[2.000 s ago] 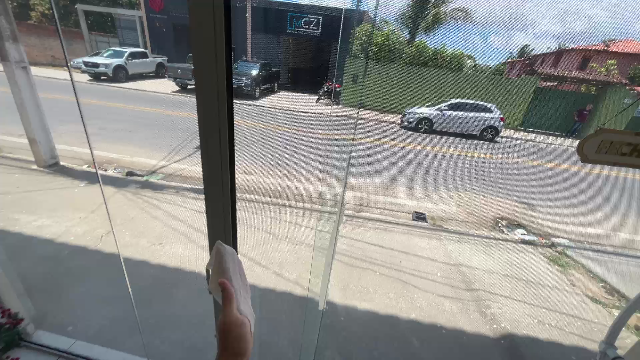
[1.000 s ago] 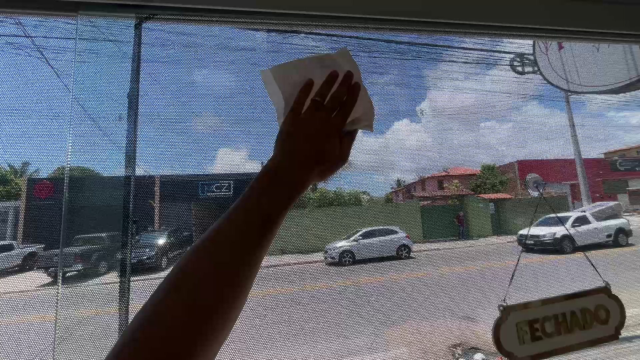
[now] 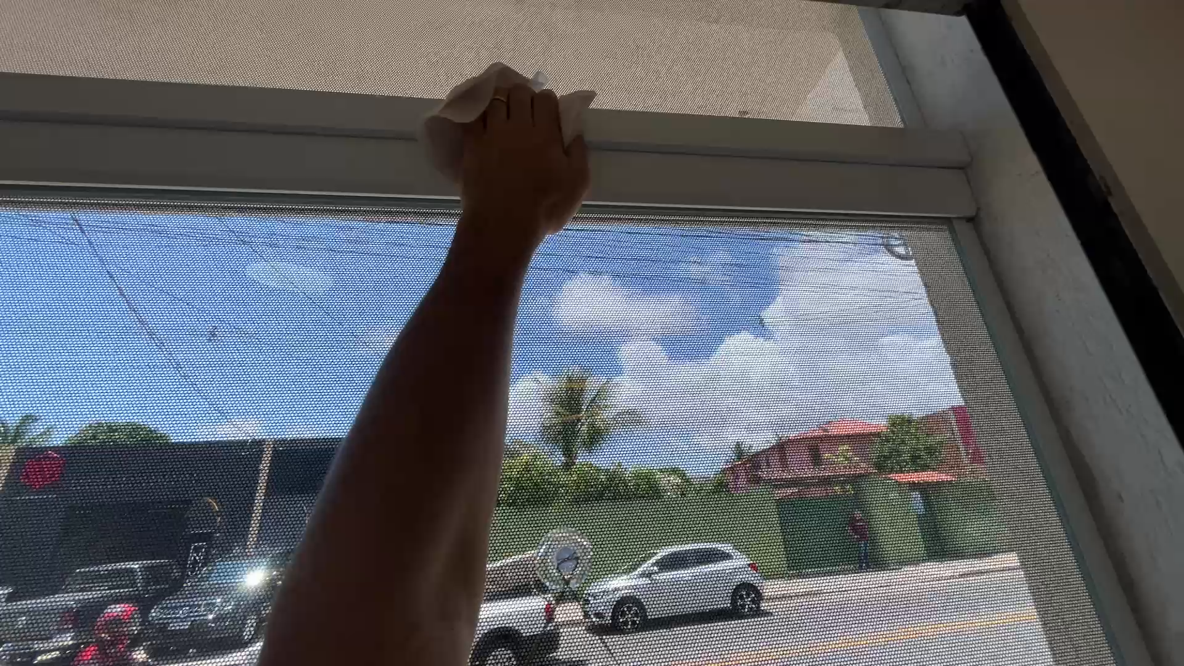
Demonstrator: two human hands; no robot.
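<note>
My left hand [image 3: 523, 153], a ring on one finger, is raised at the top centre with its back toward me. Its bent fingers hold a crumpled white cloth or paper wipe [image 3: 460, 116] against the pale horizontal frame rail [image 3: 758, 166]. Parts of the wipe stick out on both sides of the fingers. Under the rail is a window pane with a fine dotted mesh pattern [image 3: 305, 370], partly covered by my forearm. Another pane or panel [image 3: 277, 42] with the same pattern lies above the rail. My right hand is out of the picture.
A clear round suction cup [image 3: 562, 558] is on the pane at lower centre. The side frame [image 3: 1036, 407] and a dark vertical strip [image 3: 1091, 203] bound the window at right. Outside are a silver car [image 3: 680, 583], pickup trucks, a green wall and people.
The view has tilted up strongly. My left hand with the wipe, over the patterned pane one second ago, is now on the horizontal rail above it. The hanging sign has left the view.
</note>
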